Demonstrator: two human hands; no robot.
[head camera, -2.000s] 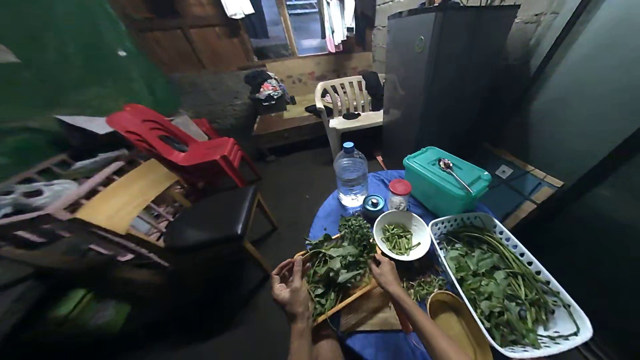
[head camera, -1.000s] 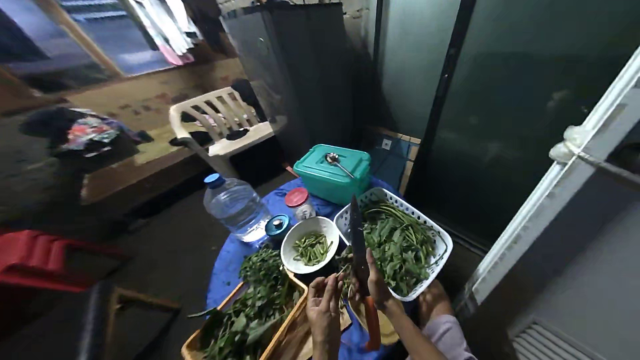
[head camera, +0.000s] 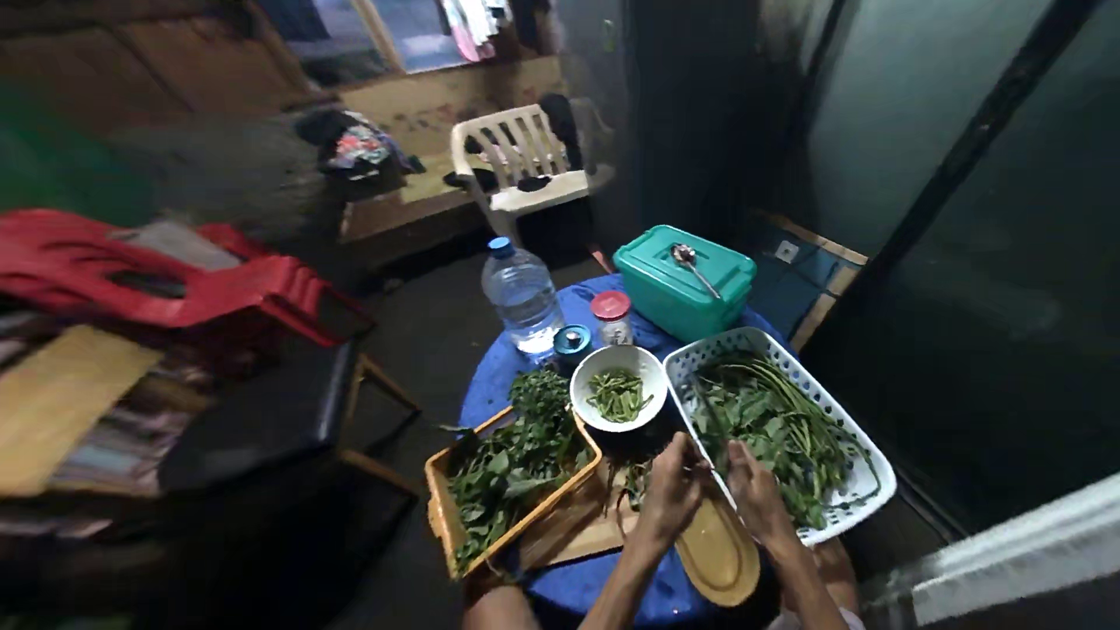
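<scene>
Over the front of a blue-covered round table, my left hand (head camera: 672, 490) is curled with its fingertips together; what it pinches is too small to tell. Close to its right, my right hand (head camera: 754, 492) grips a knife (head camera: 710, 424), its dark blade pointing up and away over the white basket's left side. Leafy greens and long stems (head camera: 787, 429) fill the white perforated basket (head camera: 862, 525). Left of my hands, more leafy greens (head camera: 516, 464) lie in an orange plastic basket (head camera: 525, 528). Cut green pieces (head camera: 618, 394) sit in a white bowl (head camera: 584, 411). A wooden board (head camera: 595, 535) lies below.
A yellow oval dish (head camera: 719, 556) lies under my wrists. Behind the bowl stand a water bottle (head camera: 523, 297), a blue-lidded container (head camera: 572, 343), a red-lidded jar (head camera: 612, 317) and a teal box (head camera: 691, 293) bearing a spoon (head camera: 696, 267). A black-seated stool (head camera: 254, 420) stands left.
The view has swung right, then partly back left. The knife, upright between my hands a second ago, now leans over the white basket. The orange basket, between my hands at first, now rests left of them.
</scene>
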